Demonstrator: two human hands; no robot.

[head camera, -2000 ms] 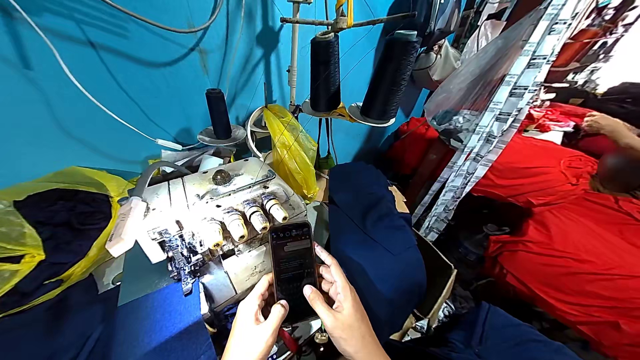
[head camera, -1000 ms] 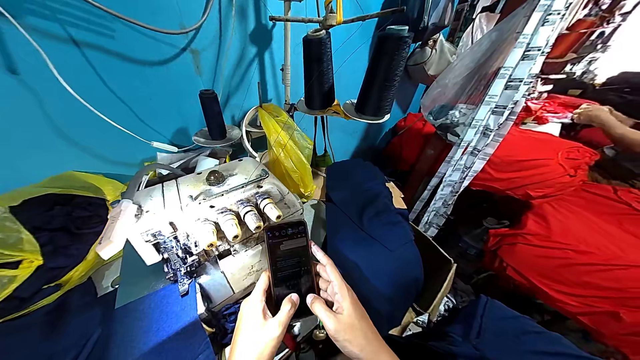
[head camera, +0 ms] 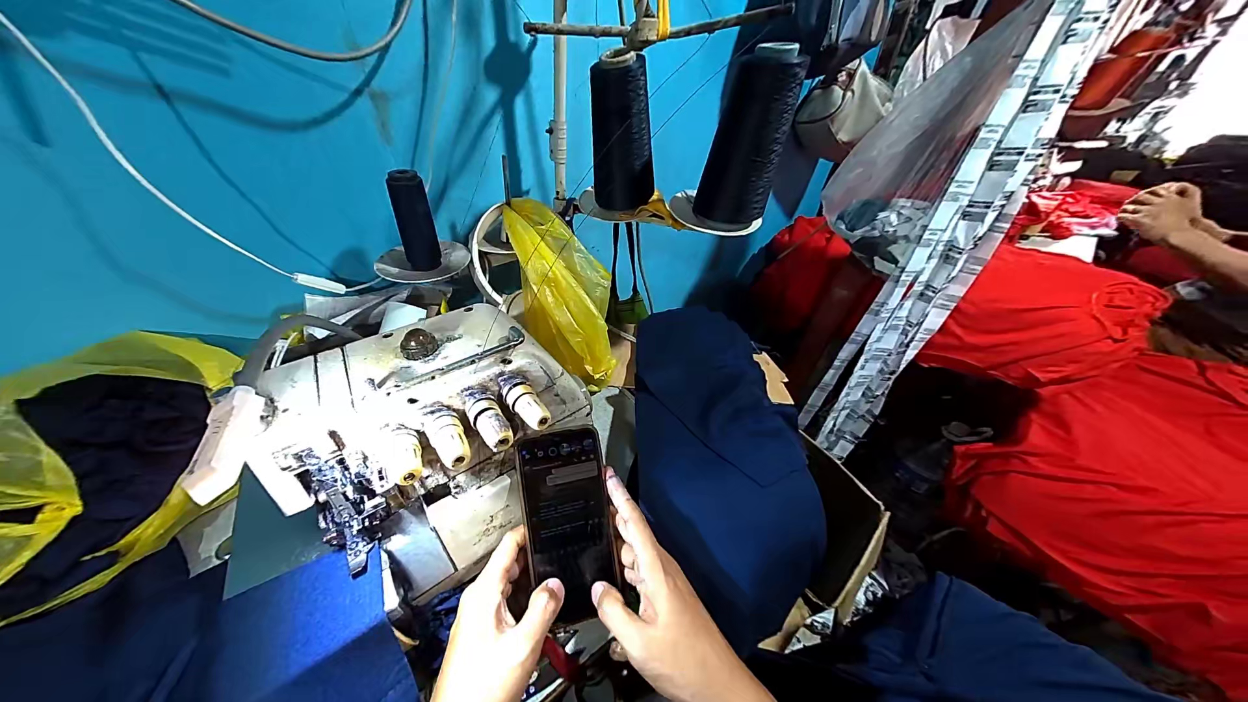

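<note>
A dark smartphone [head camera: 568, 522] stands upright between both hands at the lower middle, its lit screen bearing text. My left hand [head camera: 502, 614] grips its left edge, thumb at the lower screen. On the right edge, my right hand [head camera: 648, 585] holds it with the fingers along the side and the thumb over the lower screen. Just behind the phone is a white overlock sewing machine [head camera: 487, 526] with several tension dials, its needle area brightly lit. Dark thread cones, one of them a large cone [head camera: 749, 136], stand on holders behind the machine.
Navy fabric [head camera: 721, 468] lies over a cardboard box [head camera: 868, 556] right of the machine. A yellow plastic bag [head camera: 556, 292] hangs behind it; another yellow bag [head camera: 146, 356] holds dark cloth at left. Red fabric [head camera: 1102, 468] spreads at right, near another person's hands [head camera: 1165, 210].
The other person's hands at the far right have come together over the red fabric. Both my hands still hold the phone in about the same place.
</note>
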